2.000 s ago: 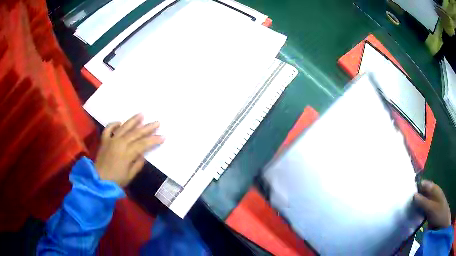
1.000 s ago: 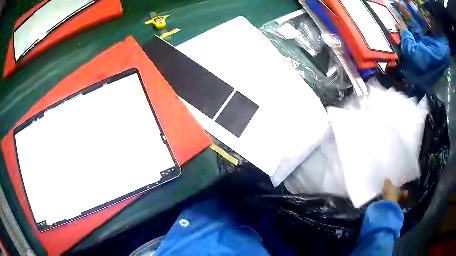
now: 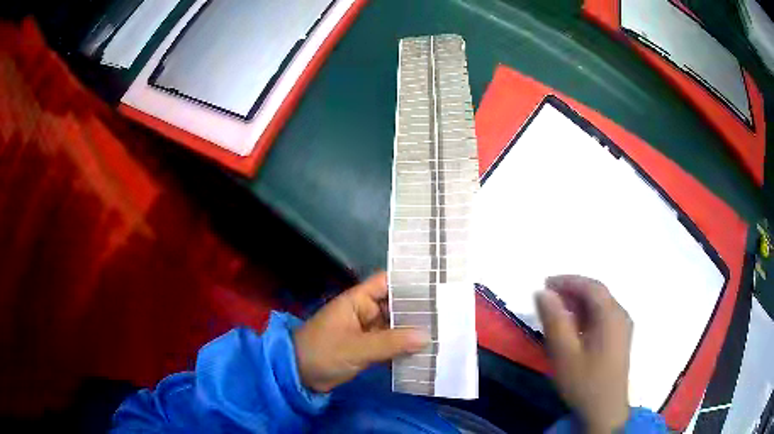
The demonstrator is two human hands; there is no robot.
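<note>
My left hand (image 3: 352, 335) holds a long, narrow small-sticker sheet (image 3: 416, 195) upright by its lower left edge, thumb on its face. The sheet has rows of greyish stickers and a bare white patch at its lower right. It covers the left edge of a white backlight panel (image 3: 594, 229) with a thin black border, which lies on a red foam pad (image 3: 509, 93). My right hand (image 3: 590, 347) is blurred over the panel's lower part, fingers bent. I cannot tell whether anything is between its fingertips.
Another bordered panel (image 3: 246, 59) lies on a white sheet and red foam at the upper left. A further panel (image 3: 692, 55) lies on red foam at the upper right. Red foam stacks (image 3: 76, 229) fill the left. A black and white tape sheet (image 3: 721, 373) shows at the lower right.
My view has turned back left from the heaped white sheets. My left hand, out of view one second ago, now holds the sticker sheet. My right hand has left the white sheets and is over the panel.
</note>
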